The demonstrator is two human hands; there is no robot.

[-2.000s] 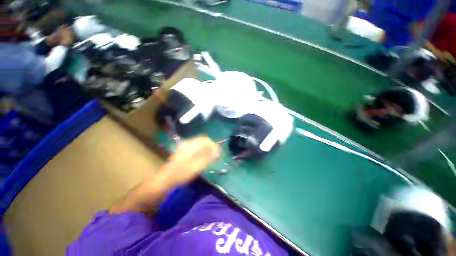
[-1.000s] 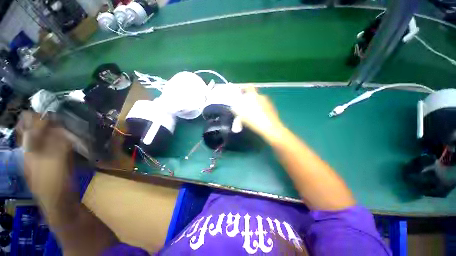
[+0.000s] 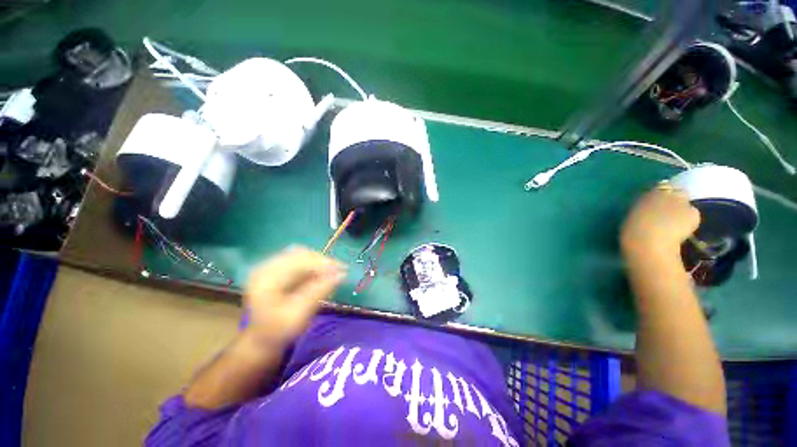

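Note:
A white-capped camera housing (image 3: 377,131) stands on the green bench in front of me, its black hollow side towards me. Thin wire leads (image 3: 376,249) hang out of it. My left hand (image 3: 293,288) is left of these leads, its fingers pinched at the end of a red-yellow lead. A black camera module (image 3: 433,281) with a pale patch lies open side up near the bench edge, right of the leads. My right hand (image 3: 657,229) is shut on the left side of another white and black housing (image 3: 717,196) at the right; its fingertips are partly hidden.
Two more white and black housings (image 3: 162,144) (image 3: 260,109) stand at the left, with white antennas and loose leads. A cardboard box (image 3: 92,236) with black modules is at far left. A white pigtail cable (image 3: 594,153) lies at the back. Blue crates (image 3: 603,384) are below the bench edge.
The view has shifted to the right. My right hand has left the middle housing for the right one. My left hand has come from the far left to the leads. The black module now lies on the bench.

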